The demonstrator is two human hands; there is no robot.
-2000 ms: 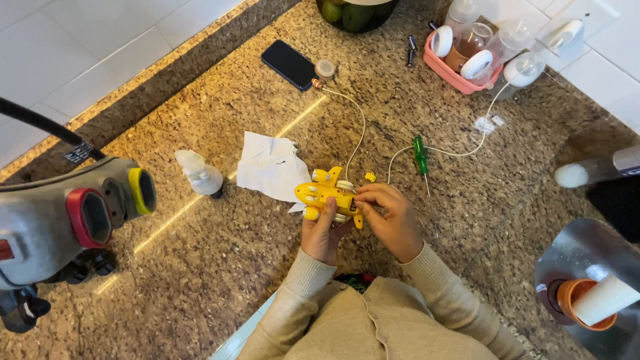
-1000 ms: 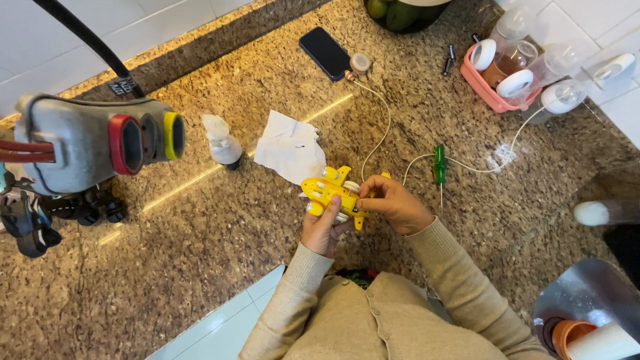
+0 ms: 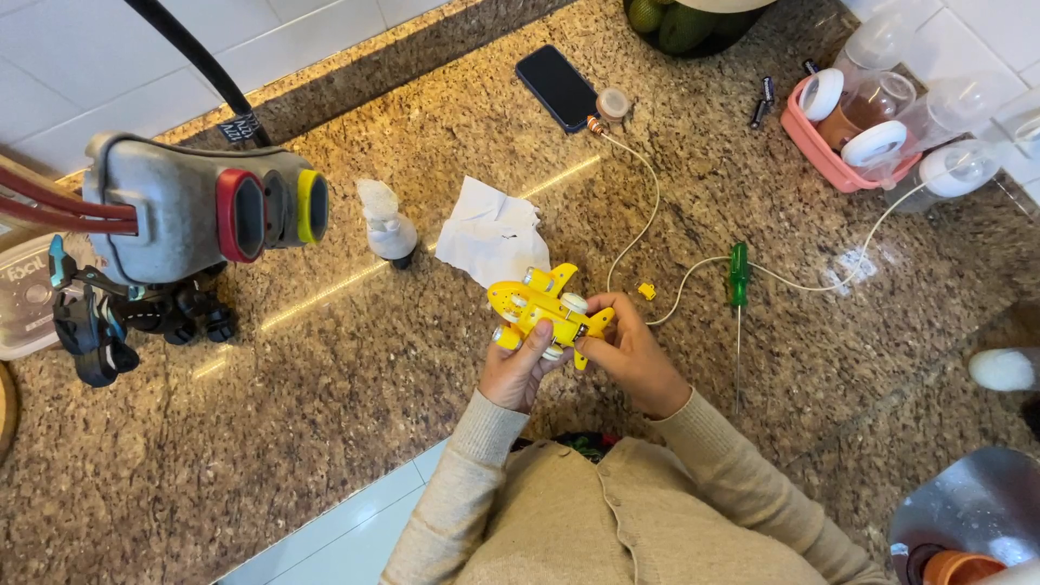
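Observation:
A yellow toy airplane (image 3: pixel 540 310) with white wheels is turned underside up above the granite counter. My left hand (image 3: pixel 517 370) grips its body from below, thumb across the underside. The fingers of my right hand (image 3: pixel 632 349) are at the tail end, beside a small opening; whether they pinch a part there is hidden. A small yellow plastic piece (image 3: pixel 646 291) lies on the counter beyond my right hand. To the right rests a screwdriver with a green handle (image 3: pixel 738 275), its shaft toward me. Torn white paper (image 3: pixel 496 234) lies just behind the toy.
A smartphone (image 3: pixel 557 88) with a white cable (image 3: pixel 656 195) lies at the back. Batteries (image 3: pixel 763 101) are near a pink basket (image 3: pixel 845 166) of baby bottles. At left stand a small white bottle (image 3: pixel 392 236), a grey toy body (image 3: pixel 187 211) and a dark toy robot (image 3: pixel 138 317).
Both hands stay at the toy airplane, the right one still at its tail end. The view has shifted somewhat.

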